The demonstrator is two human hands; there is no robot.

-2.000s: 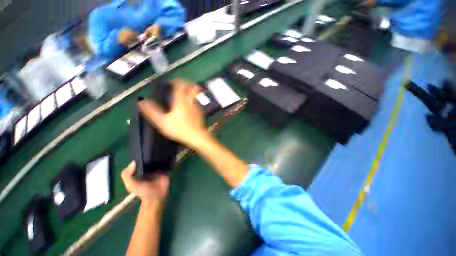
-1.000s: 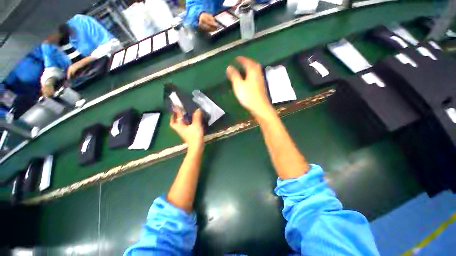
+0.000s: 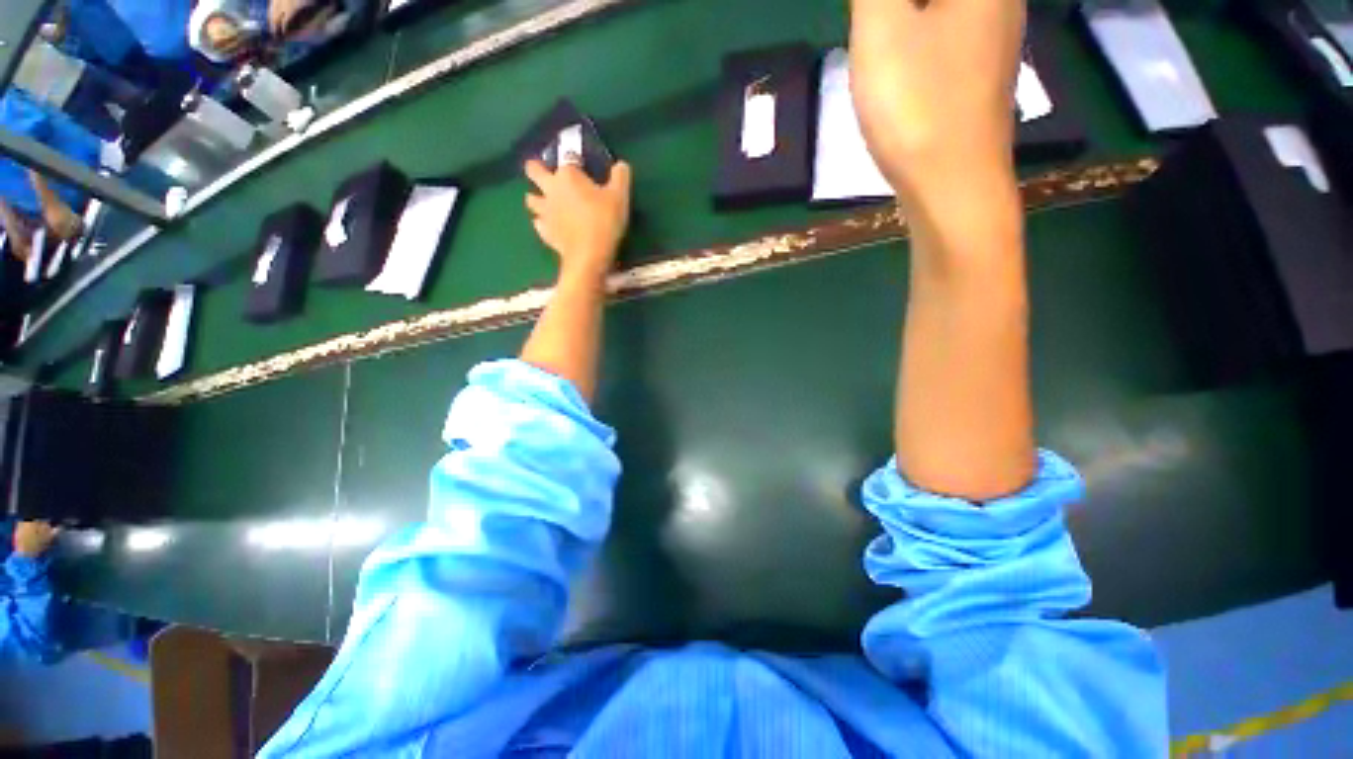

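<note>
My left hand (image 3: 582,215) holds the near end of a small black box (image 3: 594,148) with a white mark, at the belt. My right hand (image 3: 938,104) reaches up over the belt. Its fingers are cut off by the top edge, so its grip is hidden. Just left of it lie a black box (image 3: 733,141) with a white slip and a pale flat piece (image 3: 843,148). Another black box (image 3: 1051,126) shows partly behind my right hand.
More black boxes (image 3: 356,223) and a pale piece (image 3: 416,240) lie on the green belt (image 3: 490,245) at left. The worn edge rail (image 3: 460,316) borders the glossy worktop (image 3: 742,430). Stacked black boxes (image 3: 1291,245) stand at right. Other workers' hands (image 3: 60,220) show upper left.
The view has shifted. My left hand has moved farther over the belt with its black box, and the pale piece formerly beside it no longer shows there. My right hand has moved to the top edge.
</note>
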